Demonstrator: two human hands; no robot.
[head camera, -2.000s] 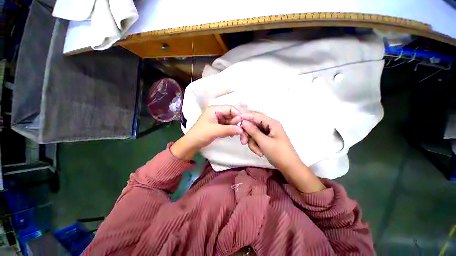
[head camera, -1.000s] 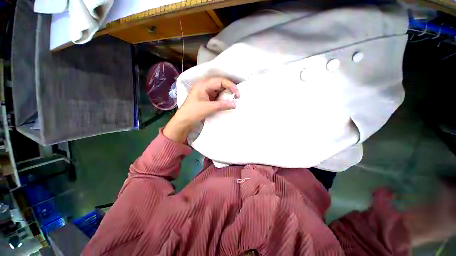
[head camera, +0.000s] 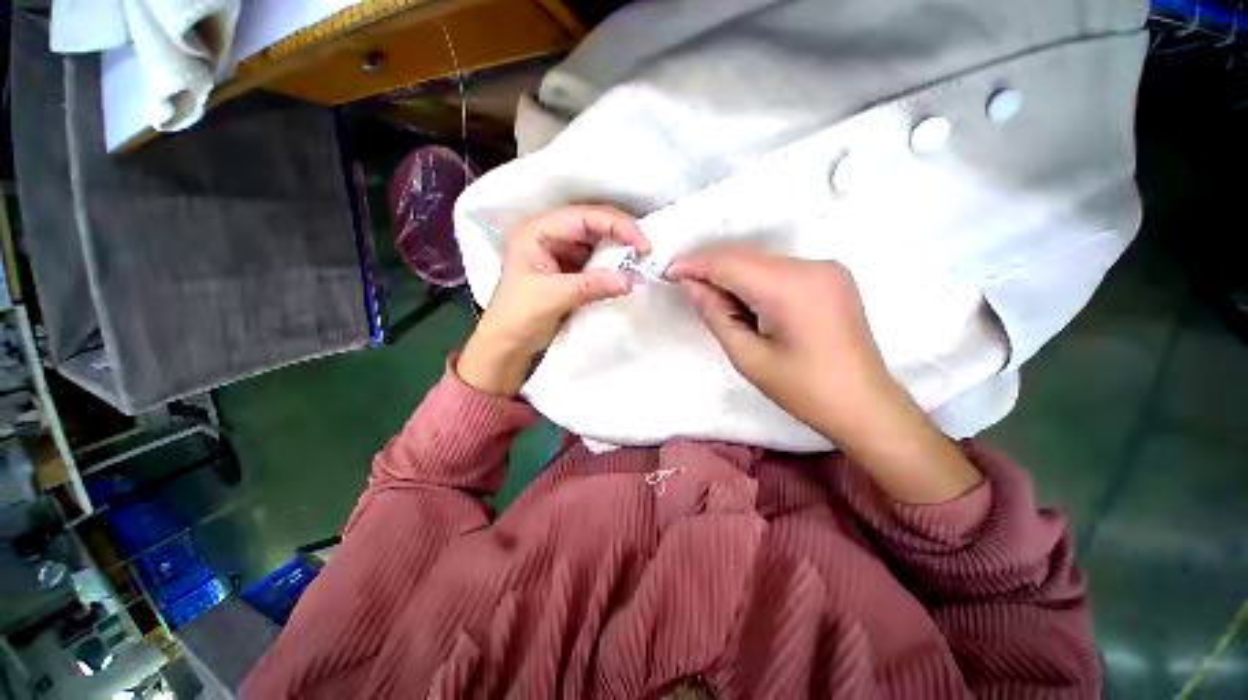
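An off-white garment (head camera: 821, 315) lies over my lap and reaches up to the table edge. Large white buttons (head camera: 929, 134) sit in a row on its upper right part, and a pocket opening shows at the right. My left hand (head camera: 554, 280) pinches a fold of the garment between thumb and fingers near its left side. My right hand (head camera: 801, 335) has its thumb and index fingertips together just right of the left fingertips. A small pale glint shows between the two hands; a needle or thread there is too small to tell.
A wooden drawer (head camera: 411, 58) and a yellow tape measure (head camera: 322, 30) are at the table's edge, with white cloth (head camera: 185, 62) hanging over it. A grey cloth bin (head camera: 205, 233) stands left. A dark-red waste basket (head camera: 429, 216) is on the floor beside it.
My right hand left the work, swung out blurred to the lower right, and is back beside my left hand. My left hand keeps its pinch. The view has shifted, so the table shows less.
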